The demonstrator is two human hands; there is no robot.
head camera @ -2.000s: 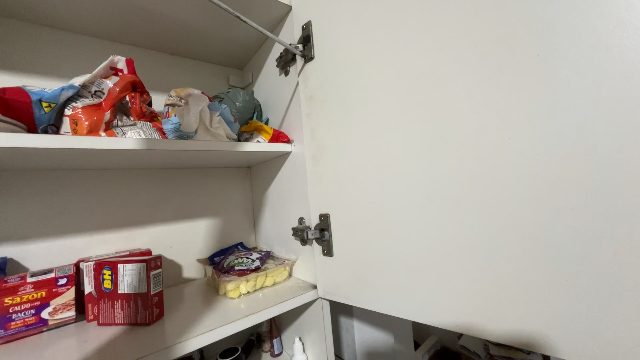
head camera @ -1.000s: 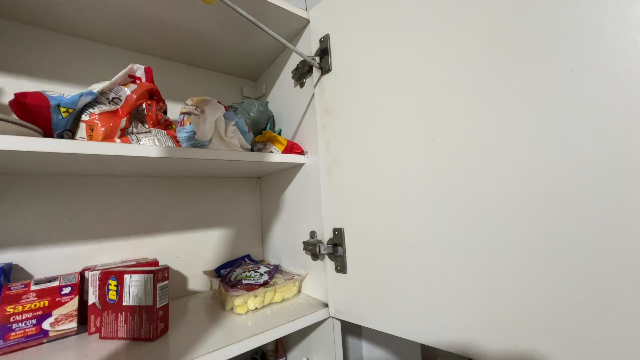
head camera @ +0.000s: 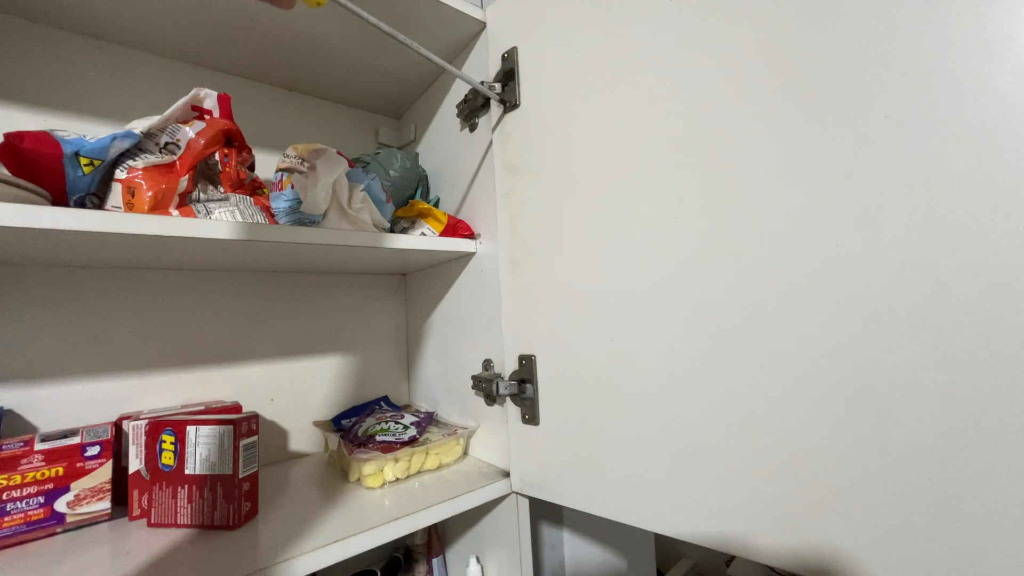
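Note:
A screwdriver [head camera: 416, 50] with a long metal shaft and a yellow handle reaches down from the top edge, its tip at the upper metal hinge [head camera: 506, 86] of the cabinet door. At the top edge, a bit of a finger shows beside the yellow handle; which hand it belongs to cannot be told, and the rest of it is out of view. The lower hinge [head camera: 512, 389] joins the open white door [head camera: 752, 264] to the cabinet's side wall. No other hand is visible.
Crumpled food bags [head camera: 180, 172] lie on the upper shelf [head camera: 240, 240]. Red seasoning boxes [head camera: 200, 472] and a clear tray of pale yellow pieces [head camera: 408, 462], with sachets on top, stand on the lower shelf [head camera: 320, 536]. A white bottle tip [head camera: 474, 566] shows below.
The view has shifted, so the shelves sit lower and farther right than two seconds ago. The yellow handle and finger now show at the top edge. The screwdriver tip stays at the upper hinge.

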